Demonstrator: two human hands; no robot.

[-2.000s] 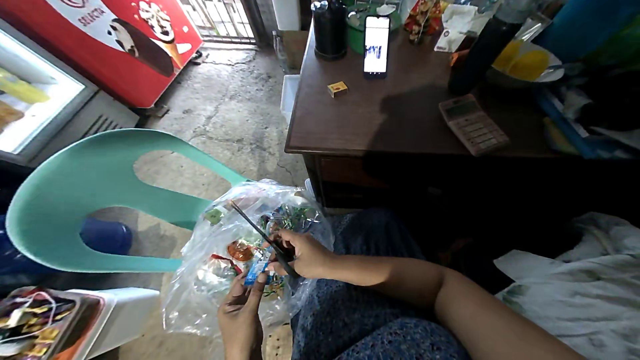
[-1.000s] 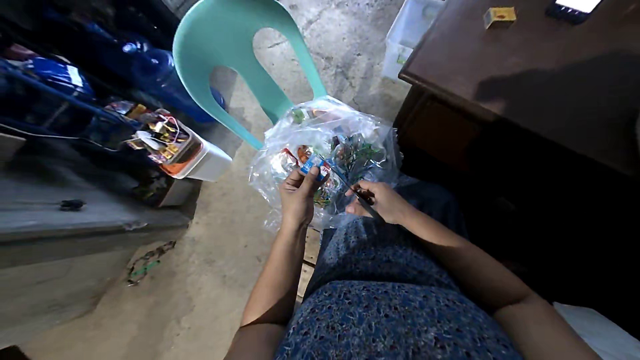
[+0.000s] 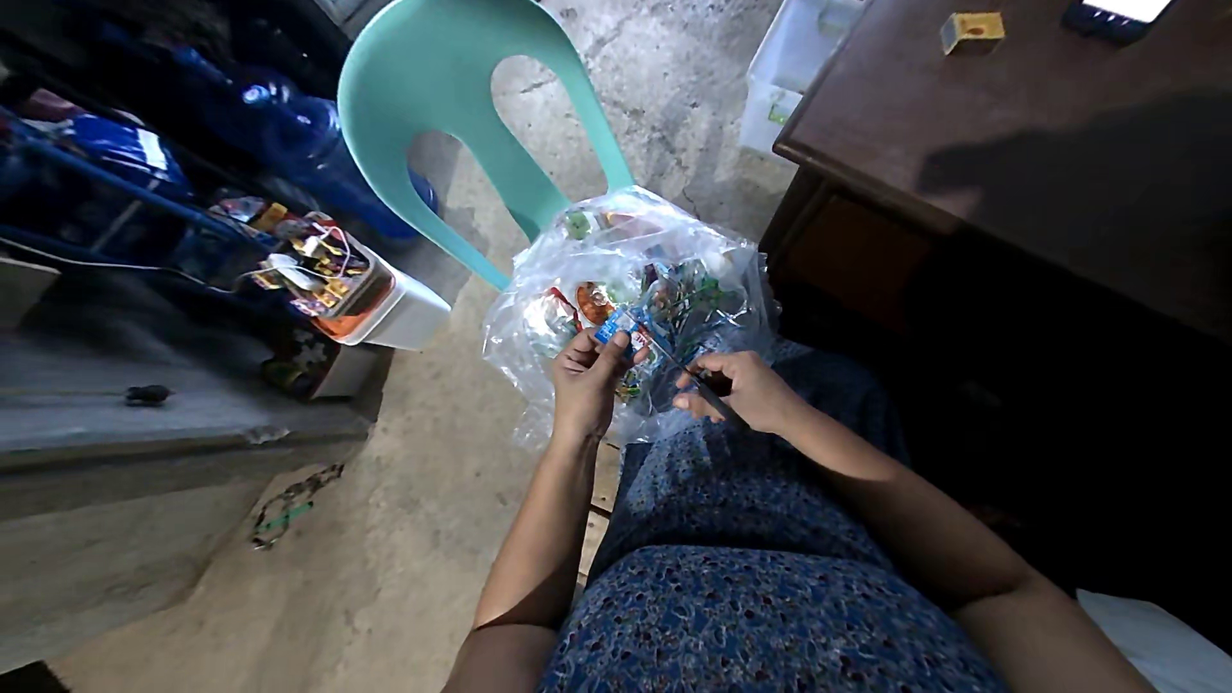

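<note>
My left hand (image 3: 592,377) pinches a small blue and white packet (image 3: 621,329) between thumb and fingers. My right hand (image 3: 736,390) is closed around the dark handles of a pair of scissors (image 3: 710,395), whose blades point up and left to the packet's edge. Whether the blades are apart cannot be told. Both hands are over a clear plastic bag (image 3: 529,375) that holds several colourful wrappers and packets. The bag lies at my lap, against the green plastic chair (image 3: 414,72).
A brown wooden desk (image 3: 876,125) at the right bears a small yellow box (image 3: 972,33) and a phone (image 3: 1107,21). Clear plastic containers (image 3: 770,111) stand beside it. At the left are a white bin (image 3: 409,313) topped with packets and a large blue water bottle (image 3: 298,125).
The view has swung left and down since the first frame. The scissor tips, away from the packet two seconds ago, are now at its edge. Both hands keep their holds.
</note>
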